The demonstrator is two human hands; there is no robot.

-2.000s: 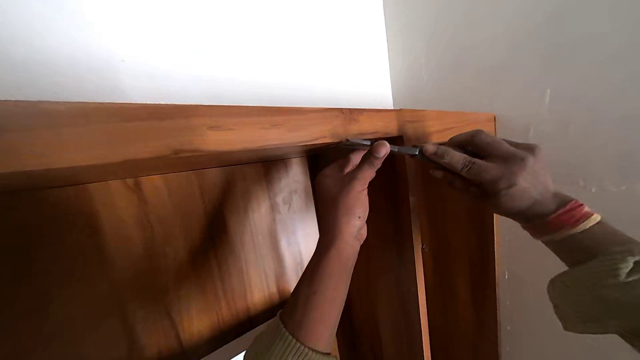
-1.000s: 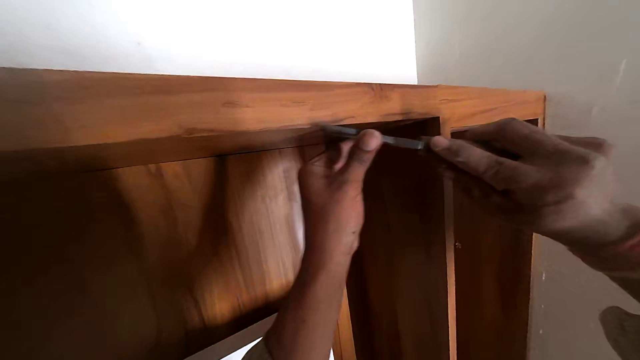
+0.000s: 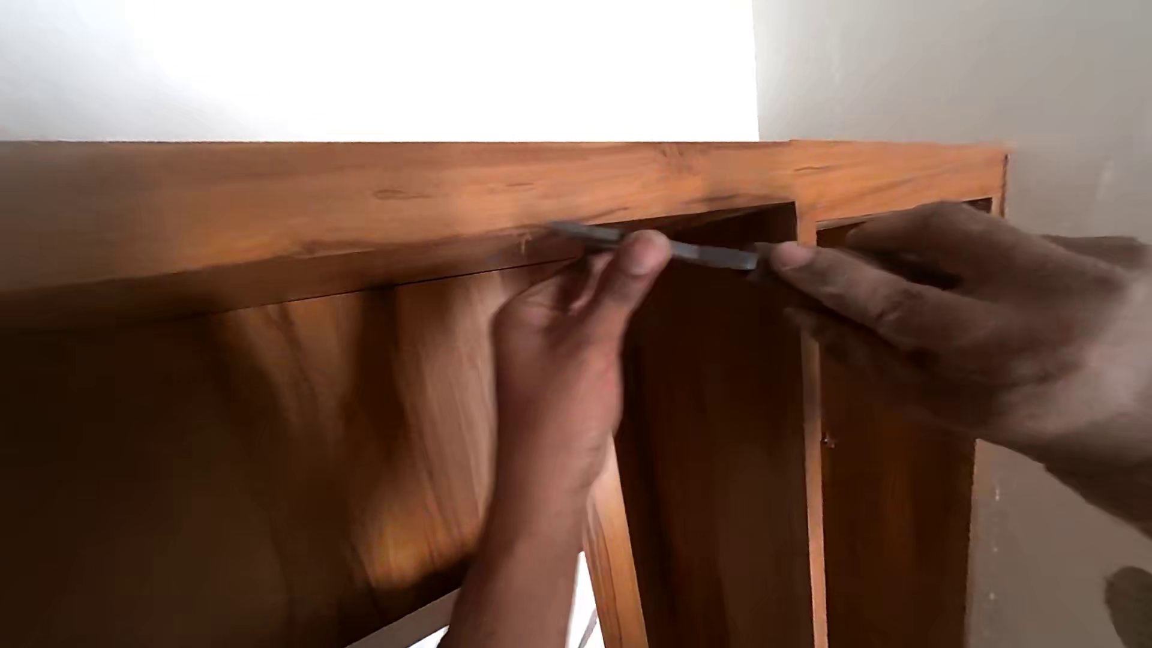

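Note:
A thin metal hand tool, probably a file or chisel (image 3: 711, 256), lies nearly level against the lower edge of a varnished wooden rail (image 3: 450, 202). My left hand (image 3: 571, 351) pinches its blade between thumb and fingers, close to the tip, which touches the rail's underside. My right hand (image 3: 972, 315), blurred, grips the tool's rear end, and the handle is mostly hidden in the fingers. Beneath the rail, close to my left wrist, is a wooden panel (image 3: 432, 378) with a glossy grain.
A narrow upright divider (image 3: 813, 504) joins the rail below my right hand, with dark cabinet recesses on both sides. A slanting wooden strip (image 3: 614, 549) stands beside my left forearm. The grey wall (image 3: 1062, 108) is at the right, and a bright surface shows above the rail.
The tool and both hands have moved left along the rail, away from the upright divider. Both hands still hold the tool. The view has shifted somewhat.

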